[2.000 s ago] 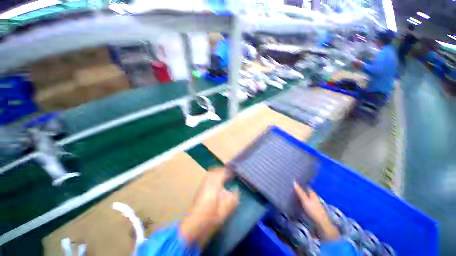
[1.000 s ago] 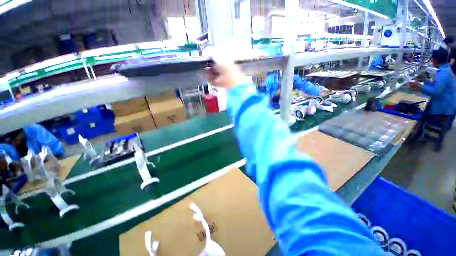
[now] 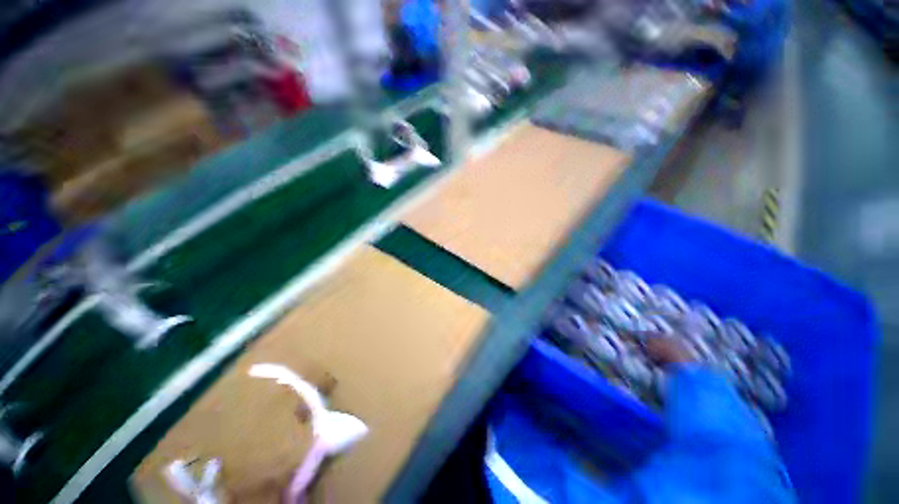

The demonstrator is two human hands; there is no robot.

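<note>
A large blue bin (image 3: pixel 823 295) at the lower right holds rows of round white-ringed ear cups (image 3: pixel 616 300). My right hand (image 3: pixel 670 349) reaches down among the cups. It is small and blurred, so its grip cannot be told. My left hand is not in view. A white and pink headband (image 3: pixel 320 423) lies on the tan cardboard work sheet (image 3: pixel 404 325), with part of another white piece (image 3: pixel 197 479) at its lower left.
A green belt (image 3: pixel 237 246) with pale rails carries blurred headbands (image 3: pixel 404 167) beyond the sheet. A second cardboard sheet (image 3: pixel 518 202) and a clear tray (image 3: pixel 611 103) lie farther along the bench. Someone in blue (image 3: pixel 754 44) is at the upper right.
The dark grey tray held in both hands two seconds ago is no longer in view. The arm raised to the overhead shelf is gone. My right hand is now in the bin and the view has tilted down.
</note>
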